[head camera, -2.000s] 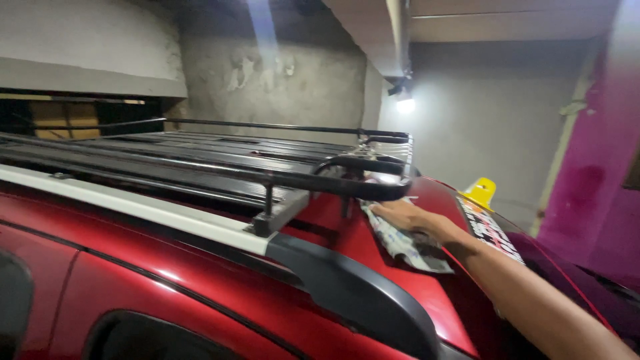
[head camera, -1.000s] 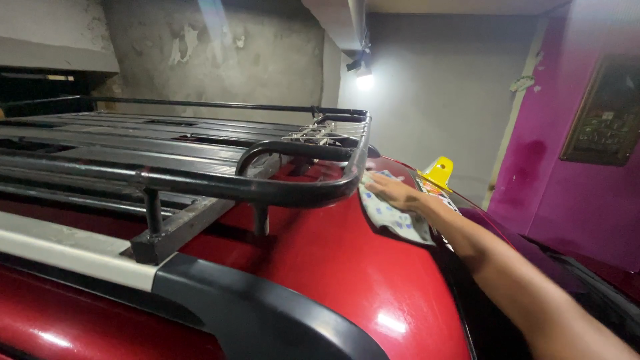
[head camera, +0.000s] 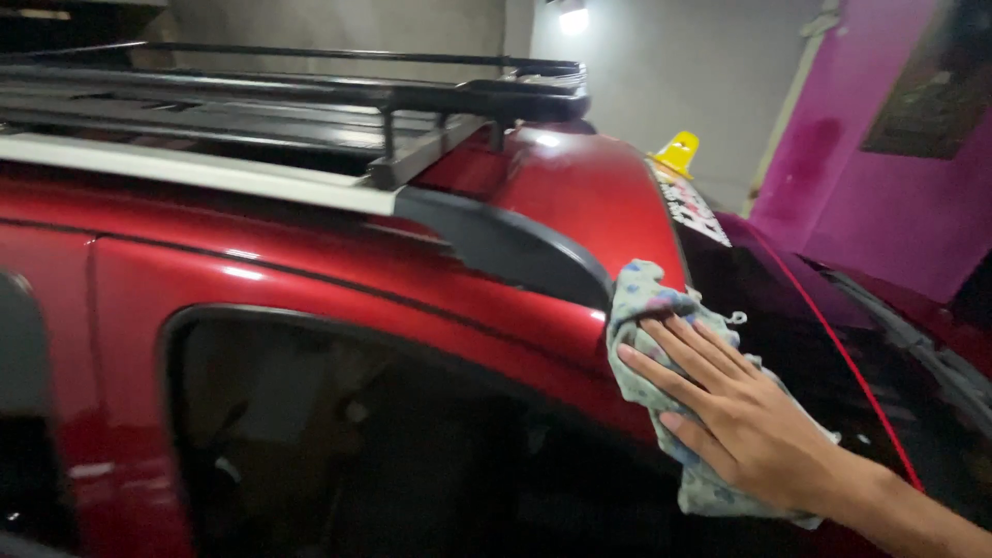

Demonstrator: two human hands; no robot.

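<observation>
My right hand (head camera: 736,418) lies flat with its fingers a little spread, pressing a light patterned cloth (head camera: 643,372) against the red car's pillar, beside the windshield and just past the front end of the black roof rail (head camera: 511,248). The cloth is bunched above the fingers and hangs down below the palm. Behind it is the red roof (head camera: 589,194) of the car. My left hand is out of view.
A black metal roof rack (head camera: 480,101) stands above the roof on brackets. A yellow piece (head camera: 676,155) and a lettered strip (head camera: 697,213) sit at the windshield's top edge. The dark side window (head camera: 387,434) faces me. A purple wall (head camera: 876,194) stands at right.
My right hand has moved with the cloth from the front edge of the roof, near the rack's corner, toward me and down to the pillar by the rail's end. The view has shifted.
</observation>
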